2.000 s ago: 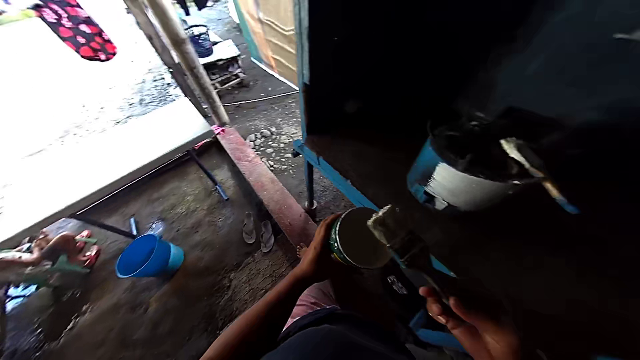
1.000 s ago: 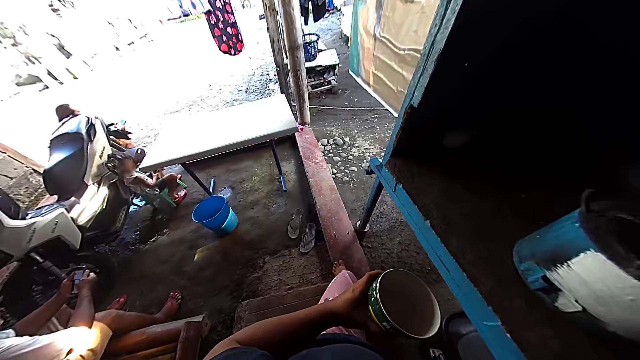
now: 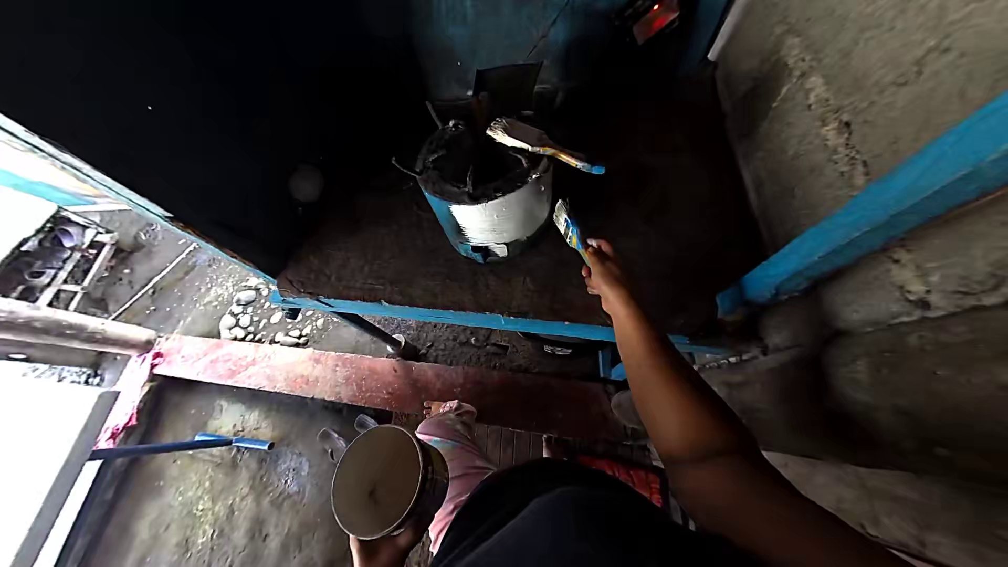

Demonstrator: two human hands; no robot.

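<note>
My right hand grips a paintbrush with whitish bristles and a blue-marked handle, held just right of a round stove-like pot. The pot is blue with a broad patch of white paint on its side, and its top is dark. A second paintbrush lies across the pot's right rim, bristles to the left. Low in the view, my left hand holds an open paint can from beneath; its inside is pale. The right brush does not touch the pot.
The pot stands on a dark wooden shelf with a blue edge. A blue post and a rough concrete wall are on the right. Below runs a reddish beam; stones lie beyond it. A white tabletop is at left.
The view has swung right, from the yard with the motor scooter to the shelf. My right hand with its brush, out of view one second ago, shows again beside the pot.
</note>
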